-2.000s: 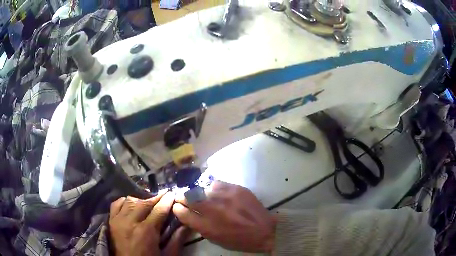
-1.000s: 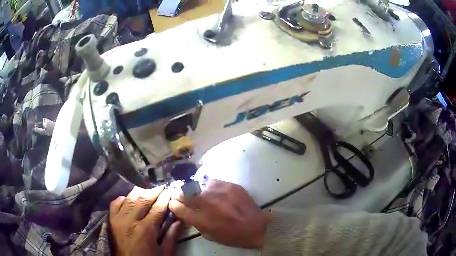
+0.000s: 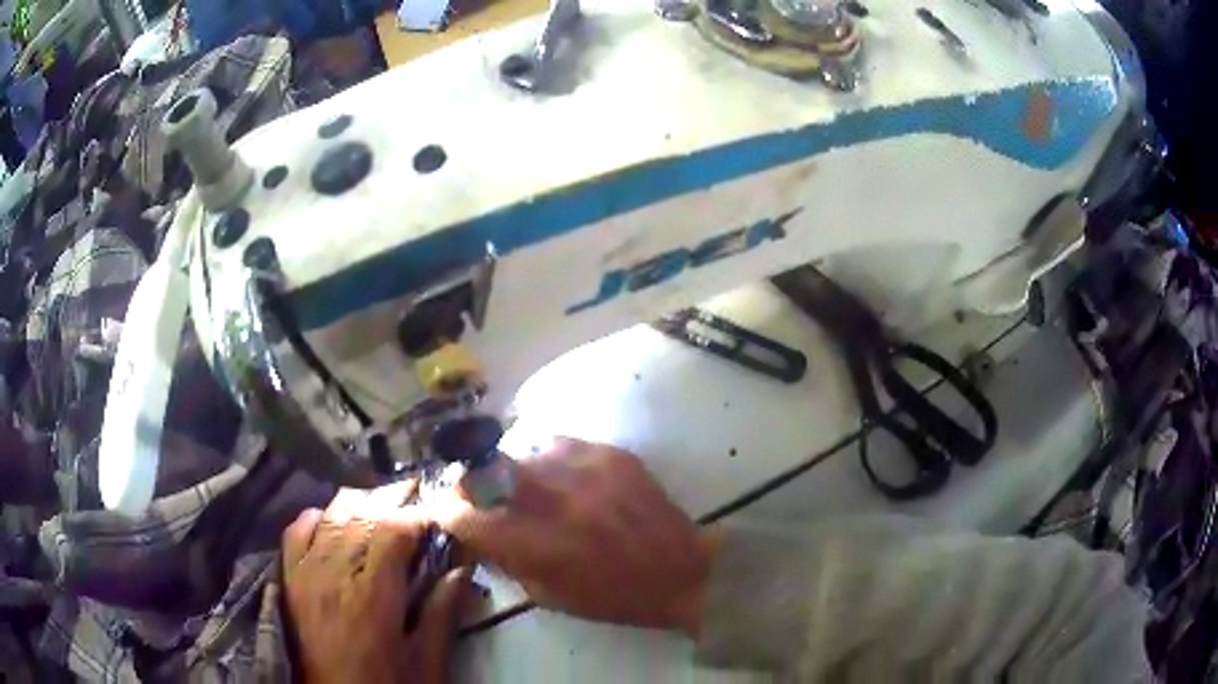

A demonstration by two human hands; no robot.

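The white sewing machine [image 3: 641, 160] with a blue stripe spans the view. My left hand [image 3: 361, 588] lies at the needle area, fingers forward, on a dark folded strip of plaid fabric [image 3: 434, 568]. My right hand [image 3: 588, 535] is just right of it, its fingertips pinched at the needle beside a small grey metal tab [image 3: 489, 478]. Glare and the fingers hide the needle, the presser foot and most of the strip. More plaid fabric [image 3: 120, 548] is bunched left of the machine.
Black shears [image 3: 888, 388] and small black snips [image 3: 735, 344] lie on the white machine bed [image 3: 628, 414] beyond my right forearm. A long white guard [image 3: 140, 381] projects at the head's left end. Plaid cloth [image 3: 1162, 428] is heaped at the right edge.
The machine has shifted slightly left and up in view. My left hand's fingers have shifted, and more of the dark strip shows between the hands. My right hand stays at the needle.
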